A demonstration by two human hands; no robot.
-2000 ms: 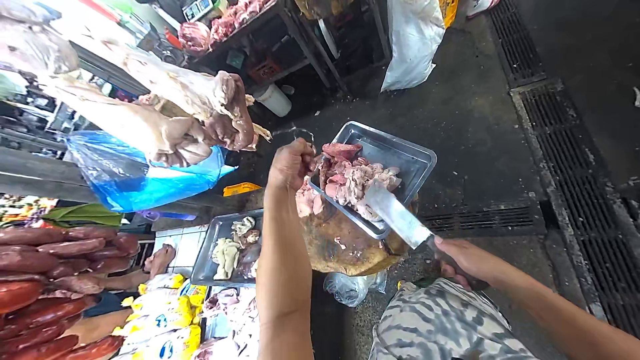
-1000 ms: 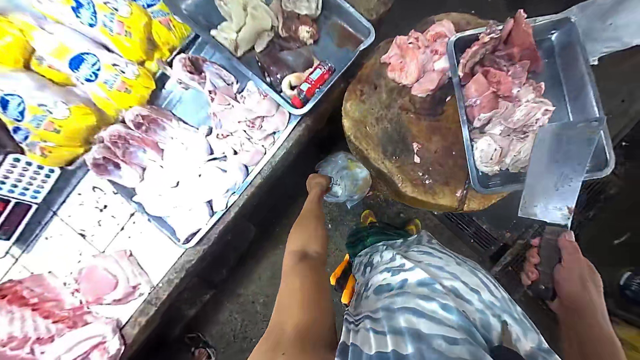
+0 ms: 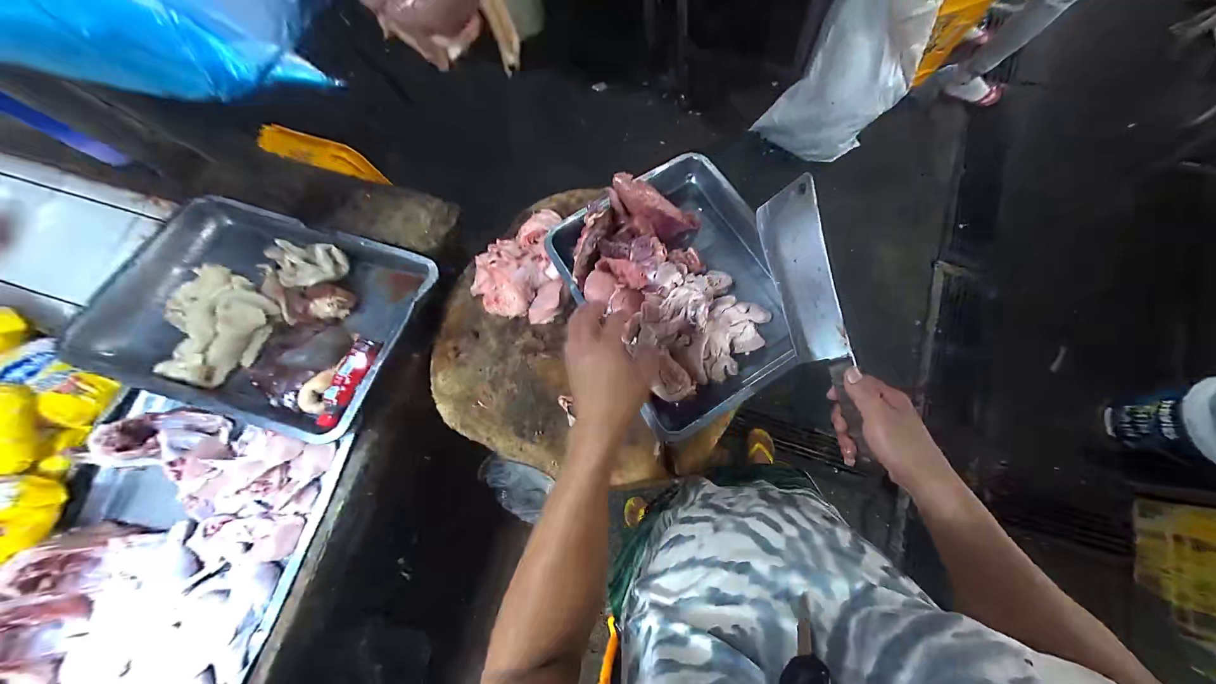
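A metal tray [image 3: 731, 223] of cut meat [image 3: 698, 318] rests partly on a round wooden chopping block [image 3: 503, 389]. My left hand [image 3: 608, 366] reaches over the tray's near left edge and touches the meat, its fingertips partly hidden; whether they grip a piece cannot be told. In my right hand [image 3: 883, 418] is the handle of a cleaver [image 3: 803, 271], its broad blade upright beside the tray's right edge. A pile of pink meat pieces [image 3: 518, 271] lies on the block, left of the tray.
On the left counter stand a second metal tray [image 3: 123, 294] with meat pieces and a red packet [image 3: 348, 382], raw poultry [image 3: 252, 475] and yellow packages [image 3: 28, 513]. A clear plastic bag [image 3: 518, 486] is below the block. A white sack [image 3: 836, 85] hangs at upper right.
My left hand has moved from the clear plastic bag below the block to the meat in the tray. The cleaver stays in my right hand. The view has swung widely.
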